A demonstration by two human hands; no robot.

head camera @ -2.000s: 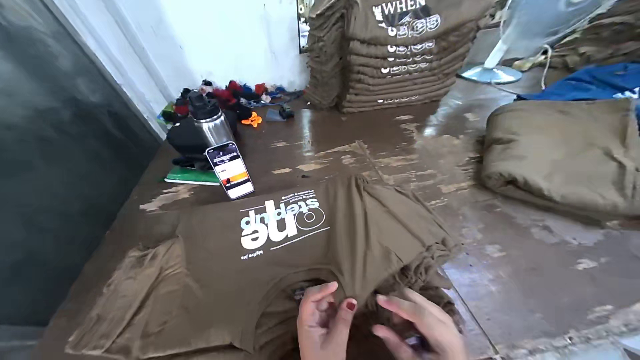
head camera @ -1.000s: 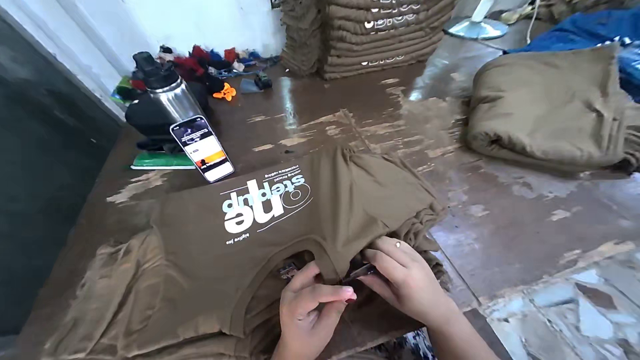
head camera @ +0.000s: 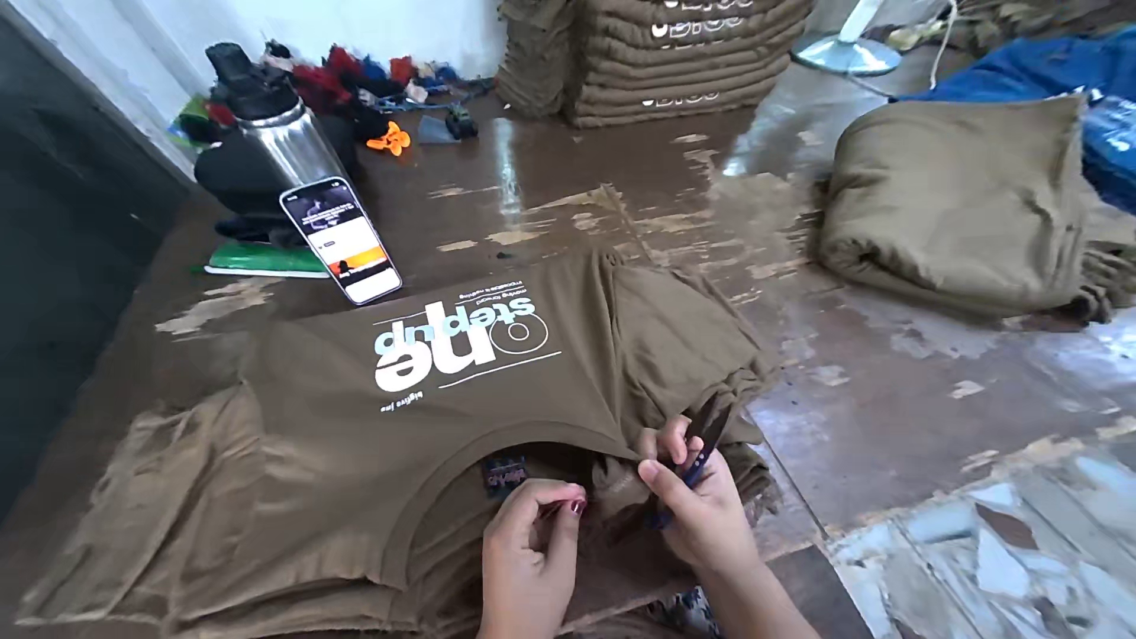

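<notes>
A brown printed T-shirt (head camera: 355,461) lies on a pile of similar shirts, its neckline toward me and a dark neck label (head camera: 504,477) showing inside. My left hand (head camera: 532,550) is just below the neck opening, thumb and forefinger pinched together; whether something thin is between them cannot be told. My right hand (head camera: 697,497) holds small dark thread snips (head camera: 699,461), blades pointing up and away, and its fingers touch the shirt fabric at the right end of the neckline.
A phone (head camera: 342,241) leans on a steel bottle (head camera: 293,146) behind the shirt. Coloured scraps (head camera: 342,80) lie by the wall. Folded brown shirts (head camera: 683,62) are stacked at the back, a brown cloth bundle (head camera: 954,204) beside blue fabric (head camera: 1029,71) and a fan base (head camera: 846,55) at right.
The dark snips now show plainly in my right hand, blades up. My left hand has stayed near the neckline with its fingertips together. The view has shifted somewhat since the oldest frame.
</notes>
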